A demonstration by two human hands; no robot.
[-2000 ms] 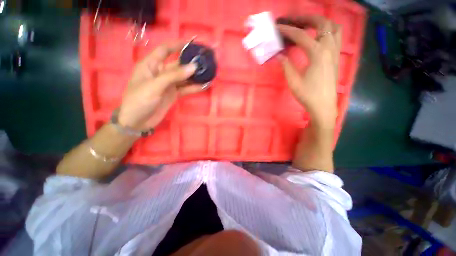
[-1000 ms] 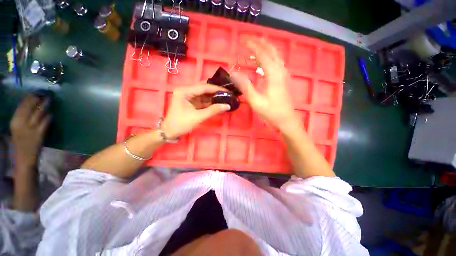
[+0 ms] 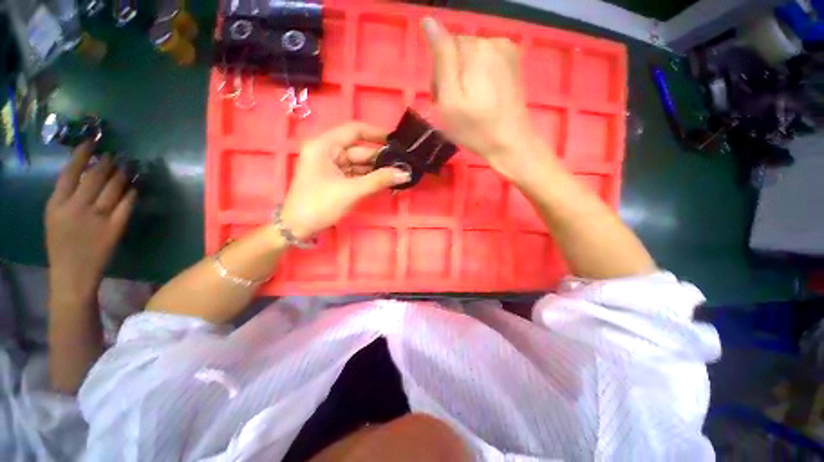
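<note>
My left hand holds a watch head between thumb and fingers above the red tray. A black binder clip sits on the watch's upper right side; silver wire shows on it. My right hand is raised just up and right of the clip, blurred, with one finger pointing away from me. I cannot tell whether it holds anything. Clamped watches lie at the tray's far left corner, with pale rings and wire handles showing.
Another person's hand rests on the green bench at left, near waiting watches. Amber-and-dark cylinders stand beyond it. At right are a blue pen, a dark clip pile and a grey box.
Two seconds ago my right hand held a white cloth, now gone from it. The clip has come onto the watch. Since one second ago, my right hand has moved slightly; the other person's hand has shifted right.
</note>
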